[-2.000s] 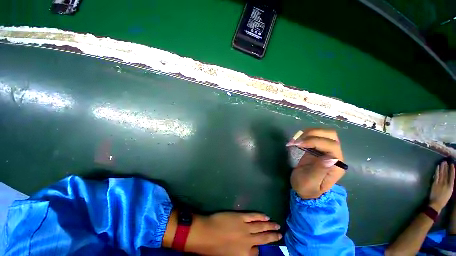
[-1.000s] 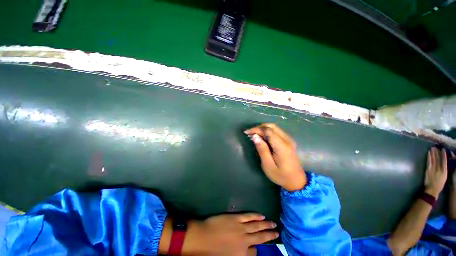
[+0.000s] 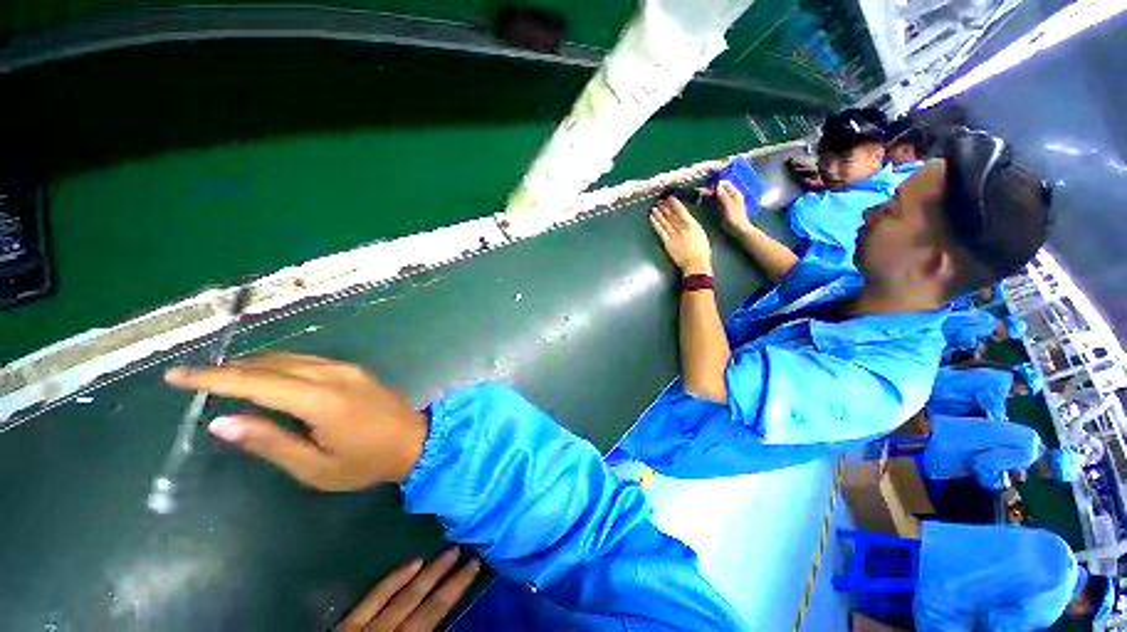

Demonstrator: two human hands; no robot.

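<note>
A thin stick-like tool (image 3: 185, 438), blurred, slants across the fingertips of my right hand (image 3: 309, 414). It passes behind the index finger; its upper end is dark and its lower end is pale. The hand is above the dark green bench top (image 3: 494, 358), with index finger and thumb stretched to the left. My left hand (image 3: 408, 599) lies at the bench's near edge, fingers slightly apart, mostly cut off by the bottom of the picture. A dark phone unit (image 3: 22, 241) lies on the green belt (image 3: 284, 161), cut off by the left edge.
A worn white strip (image 3: 371, 266) runs between bench and belt. A white-wrapped post (image 3: 606, 117) stands at it. To the right sits a person in blue (image 3: 840, 370), one hand on the bench, near a blue box (image 3: 742, 185). Other workers and a blue stool (image 3: 880, 558) are beyond.
The view has swung to the right, bringing neighbouring workers into the picture. The phone units have shifted left in view; one has left it. My right hand's fingers have stretched out and the stick shows clearly again.
</note>
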